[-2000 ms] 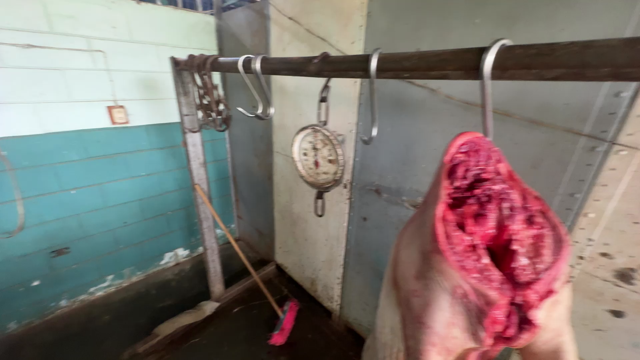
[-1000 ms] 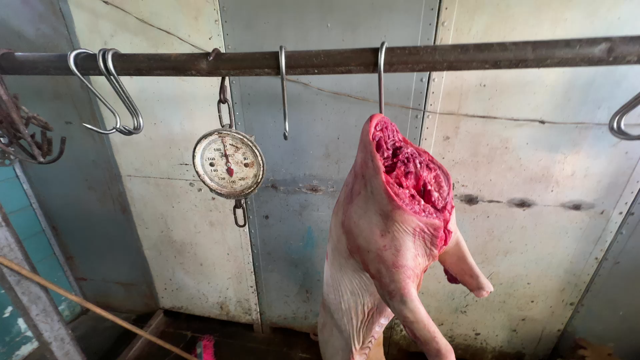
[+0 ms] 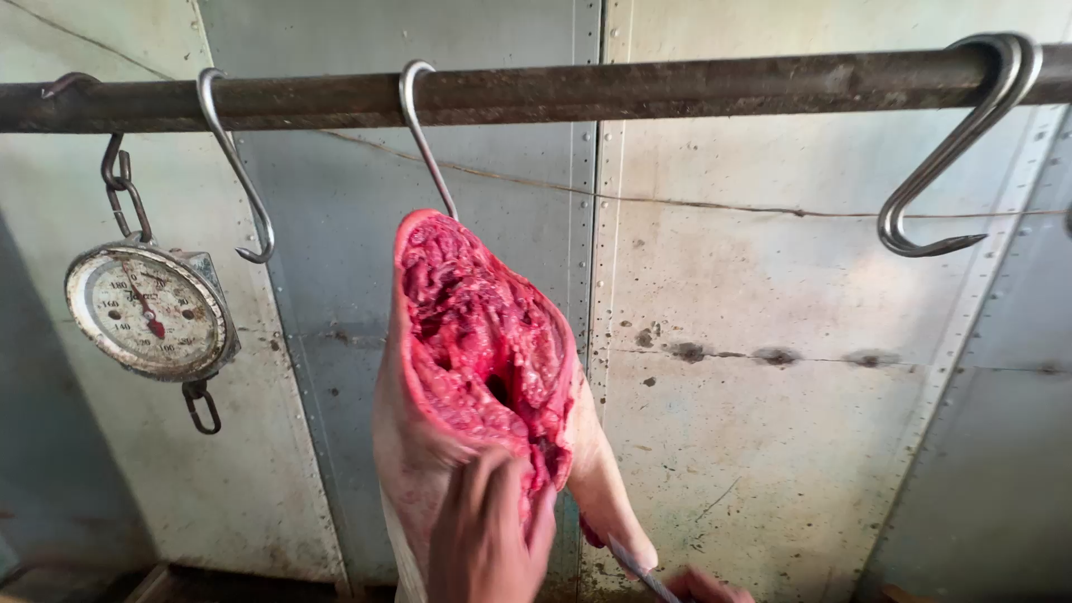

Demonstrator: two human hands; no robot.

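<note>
A headless pig carcass (image 3: 402, 469) hangs by its cut neck end from a metal S-hook (image 3: 427, 151), raw red flesh facing me. My left hand (image 3: 490, 532) grips the lower edge of the cut, its fingers bent against skin and flesh. At the bottom edge, right of centre, my right hand (image 3: 708, 586) is partly in view, closed around a slim metal tool (image 3: 641, 574), which looks like a knife. That tool passes close to the end of the carcass's foreleg (image 3: 615, 502); whether they touch cannot be told.
A horizontal metal bar (image 3: 519, 94) runs across the top. Left of the carcass, a round dial hanging scale (image 3: 151, 314) hangs by chain links beside a bare S-hook (image 3: 239, 167). More S-hooks (image 3: 963, 159) hang at the right. Riveted metal wall panels (image 3: 754, 293) stand behind.
Both hands have come into view, the left one now on the carcass's cut edge and the right one holding the metal tool. The view has swung right since the oldest frame.
</note>
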